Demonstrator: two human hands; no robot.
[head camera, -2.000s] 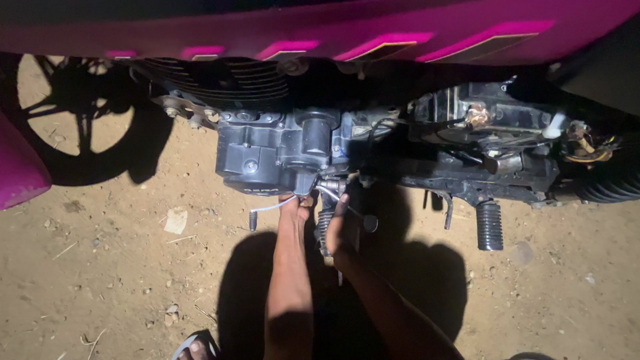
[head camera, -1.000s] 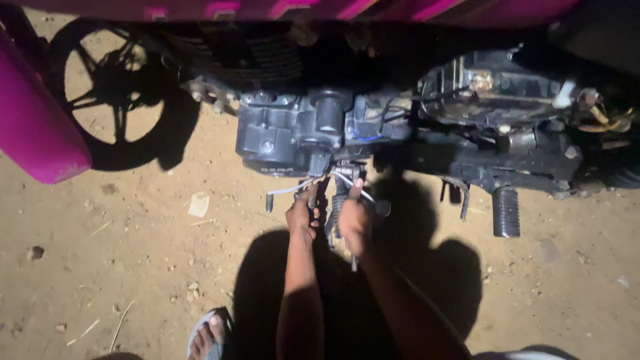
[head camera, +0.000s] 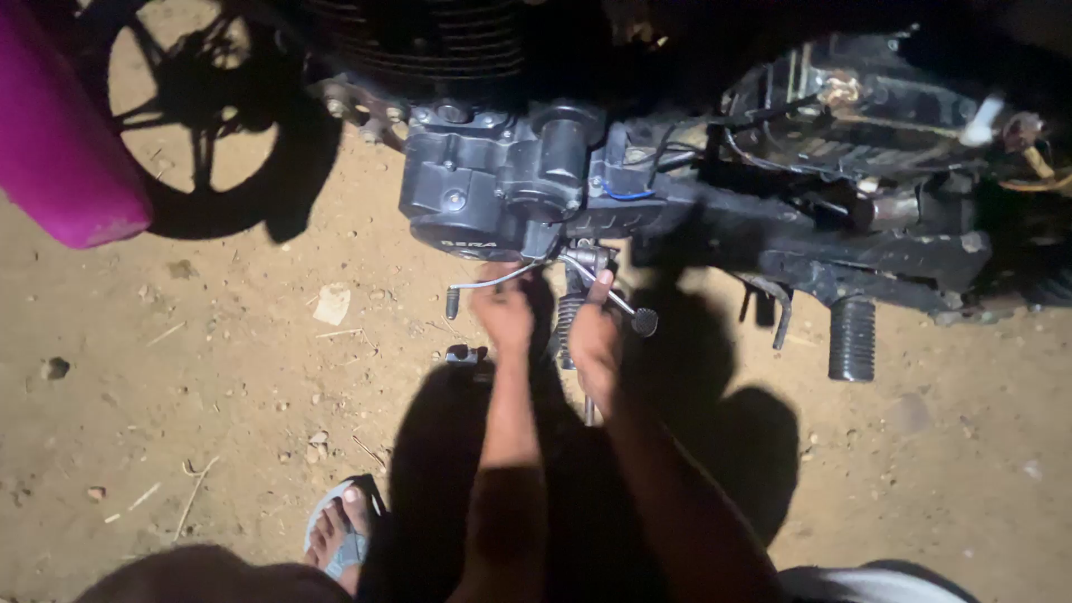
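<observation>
A motorcycle's dark engine cover (head camera: 461, 197) is in the upper middle. Below it runs a heel-and-toe gear shift lever (head camera: 494, 283) in bare metal, with a rubber toe piece at its left end and a round heel pad (head camera: 645, 322) at its right. My left hand (head camera: 504, 311) is under the engine cover, behind the lever's left arm; its fingertips are hidden. My right hand (head camera: 596, 335) is at the lever's right arm, its thumb up against the metal beside the ribbed rubber footpeg (head camera: 568, 327). Whether either hand grips anything is unclear.
A small dark object with a shiny part (head camera: 463, 355) lies on the dirt left of my left forearm. A spoked front wheel (head camera: 201, 126) and magenta fender (head camera: 67, 142) are at upper left. A rear footpeg (head camera: 852, 339) juts down at right. My sandalled foot (head camera: 339, 528) stands at lower left.
My left hand has moved up from below the lever to under the engine cover. The small dark object now shows on the ground, where none was seen a second ago.
</observation>
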